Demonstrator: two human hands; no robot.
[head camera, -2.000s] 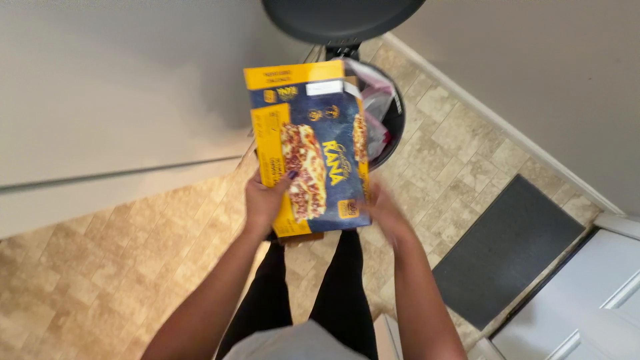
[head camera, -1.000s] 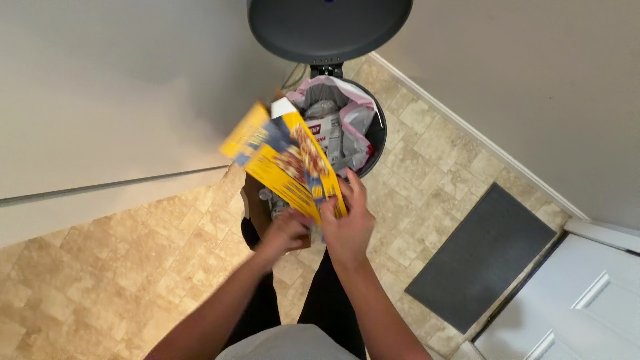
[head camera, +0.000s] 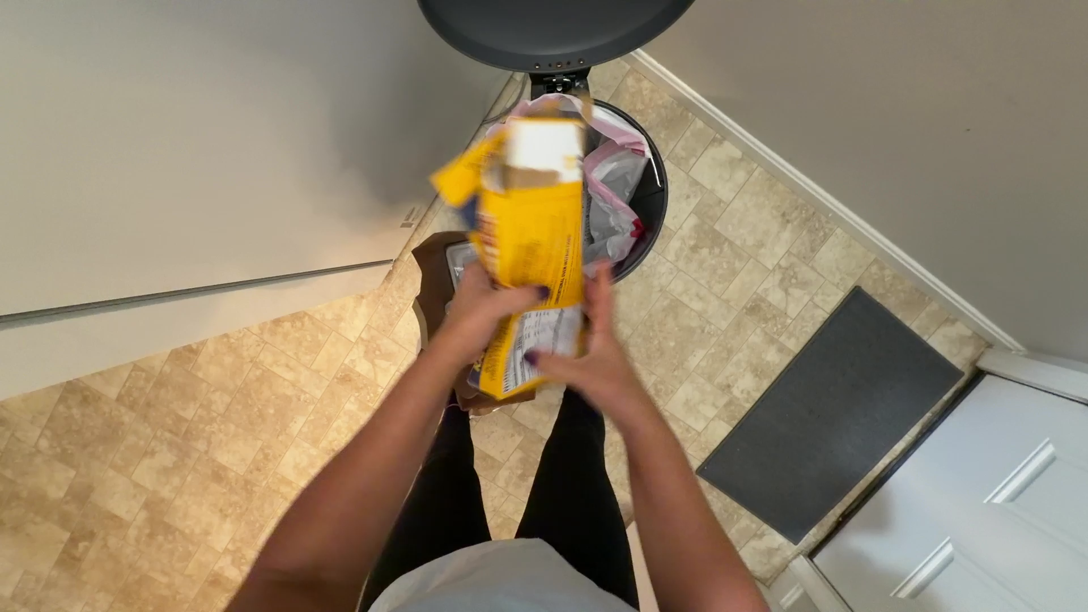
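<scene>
Both hands hold a yellow and blue cardboard food box (head camera: 535, 246), its end flaps open at the top and its upper part blurred. My left hand (head camera: 484, 314) grips its left side, thumb across the front. My right hand (head camera: 591, 348) has the lower right side, thumb on the printed panel. Beyond the box stands a round dark trash can (head camera: 650, 204) with its lid (head camera: 557, 34) up. A white and pink trash bag (head camera: 612, 183) lines the can. The box hides part of the can's opening.
A brown cardboard box (head camera: 433, 280) with clear plastic inside is near my legs, left of the can. A dark gray mat (head camera: 833, 416) lies on the tile floor before a white door (head camera: 977, 501). Walls stand on both sides of the can.
The food box was shown front face up two seconds ago, then tilted left. Now it is turned to a narrower yellow side, with open flaps toward the can. Both hands have shifted their hold.
</scene>
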